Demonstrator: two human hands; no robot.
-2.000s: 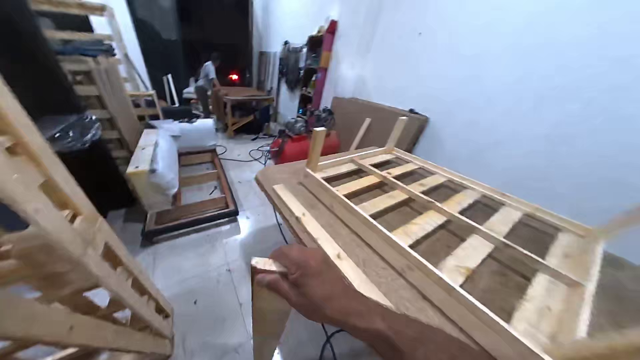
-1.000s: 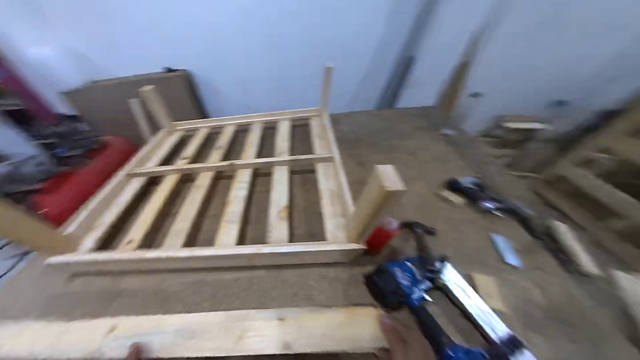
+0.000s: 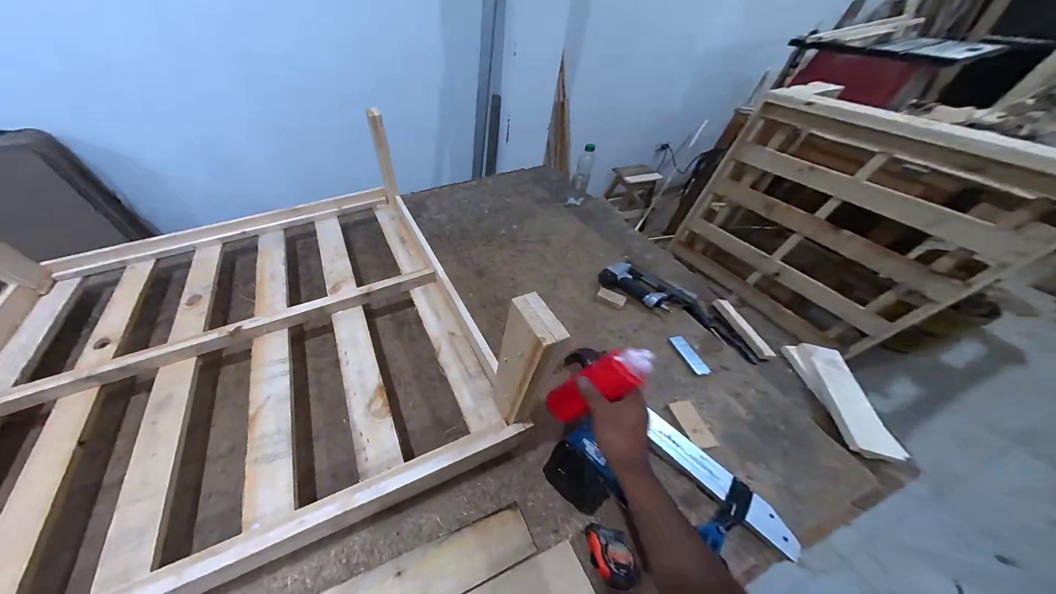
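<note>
My right hand (image 3: 617, 422) is closed around a red plastic bottle (image 3: 601, 384) with a whitish cap, tilted just right of a corner post (image 3: 532, 356) of a slatted wooden frame (image 3: 326, 318). Below the hand lies a blue and black cordless tool (image 3: 582, 470), partly hidden by my wrist and forearm. A metal bar clamp (image 3: 718, 478) with blue parts runs beside the forearm. An orange and black tape measure (image 3: 611, 555) sits left of the forearm. Two wooden boards (image 3: 462, 557) lie at the near edge. My left hand is out of view.
On the brown work table (image 3: 503, 231) lie a black pneumatic tool (image 3: 648, 289), a light blue strip (image 3: 689, 355) and wood offcuts (image 3: 693, 423). A clear bottle (image 3: 582, 173) stands at its far edge. Another slatted frame (image 3: 866, 214) leans at right, above a tiled floor.
The red bottle stood by the corner post and is now in my right hand. One second ago fingers touched a long board at the near edge. The view has turned right.
</note>
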